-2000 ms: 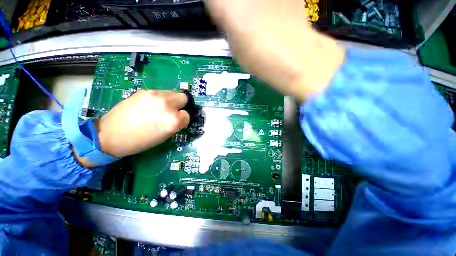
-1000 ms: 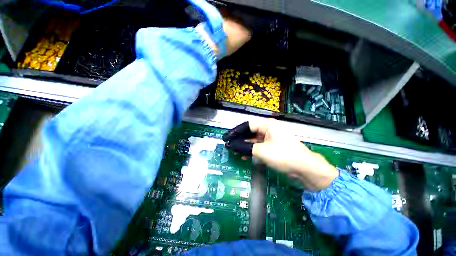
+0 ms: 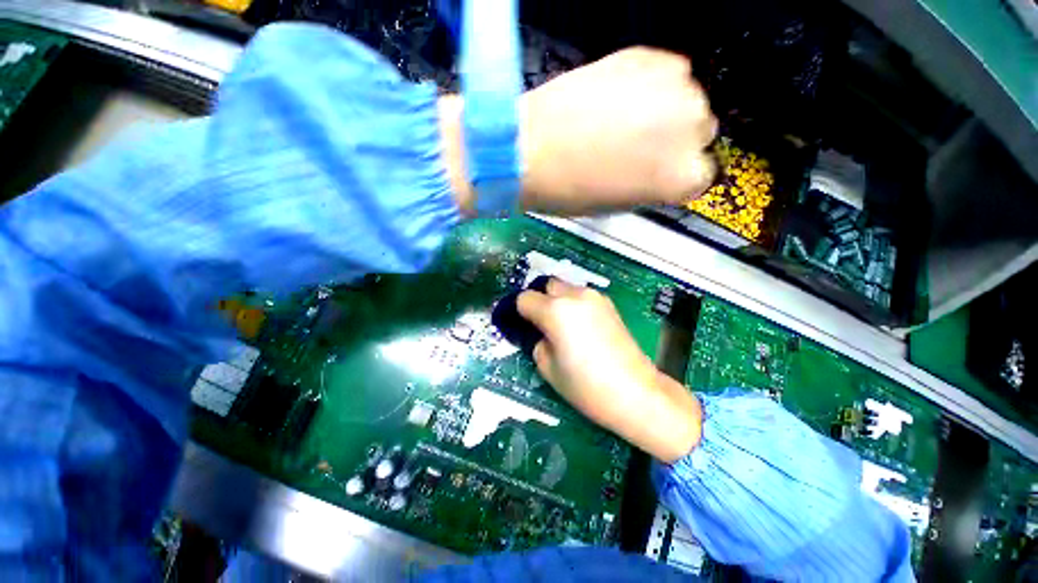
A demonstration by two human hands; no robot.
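Note:
A large green circuit board [image 3: 353, 427] with white patches and printed circles lies on the line in front of me. My right hand [image 3: 581, 347] is low over the board's upper middle, black cots on its fingertips, beside a white patch. Its fingertips are close together at the board; any part between them is hidden. My left hand [image 3: 620, 131], with a light blue wrist strap [image 3: 492, 108], is raised above the rail at the yellow parts bin. Its fingers are curled and the fingertips are hidden, so I cannot tell if it holds anything.
A silvery rail [image 3: 637, 243] runs behind the boards, another along the near edge. Behind the rail, yellow parts [image 3: 740, 194] and grey-green cylindrical parts [image 3: 848, 251] lie in bins. More boards lie to the right. A green-topped shelf [image 3: 993, 68] is at the upper right.
My left hand has moved from the bins behind toward the rail, now over the yellow parts. My right hand has moved from near the rail down onto the board. The view has turned.

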